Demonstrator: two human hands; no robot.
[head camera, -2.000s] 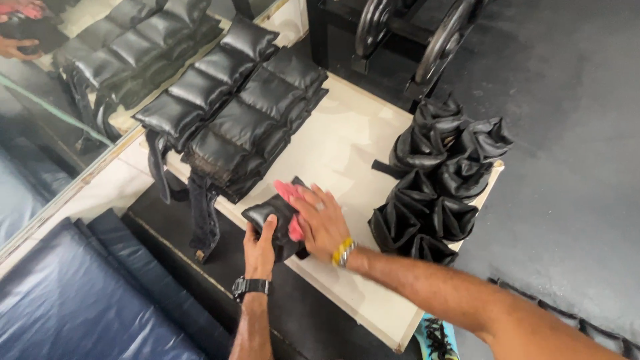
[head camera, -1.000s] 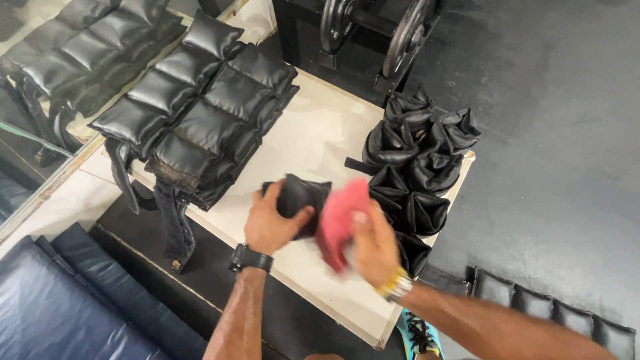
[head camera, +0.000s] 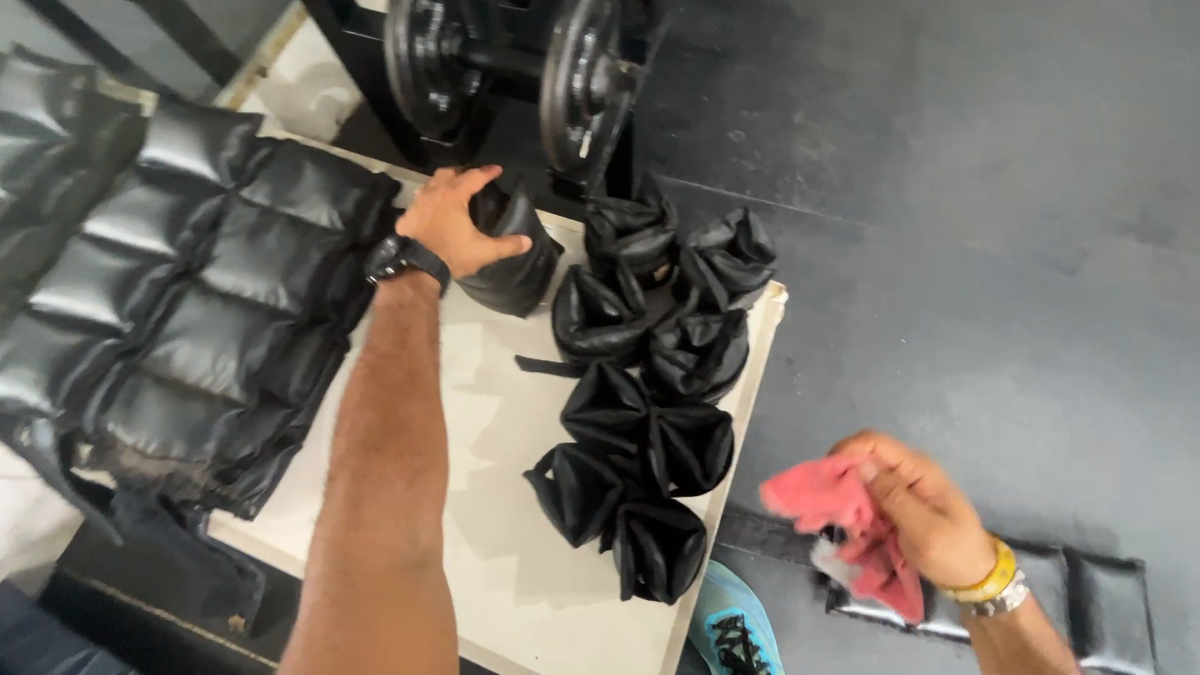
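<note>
A black rolled ankle weight (head camera: 514, 253) stands on the white tabletop (head camera: 497, 412), near its back edge. My left hand (head camera: 455, 220) is around its upper left side, thumb and fingers spread over it. Held out over the floor at the right, my right hand (head camera: 923, 516) grips a pink cloth (head camera: 853, 516). Several rolled black weights (head camera: 647, 375) stand grouped along the table's right side. To the left lie flat padded black weights (head camera: 197, 272), stacked, with straps hanging over the front edge.
Behind the table is a rack with a black dumbbell (head camera: 506, 61). Another flat black weight (head camera: 1106, 609) lies on the dark floor (head camera: 937, 234), under my right forearm. A blue shoe (head camera: 736, 623) is beside the table's right edge.
My left hand has moved with the black weight from the table's front part to its back. My right hand has moved away to the right with the pink cloth. The view has shifted.
</note>
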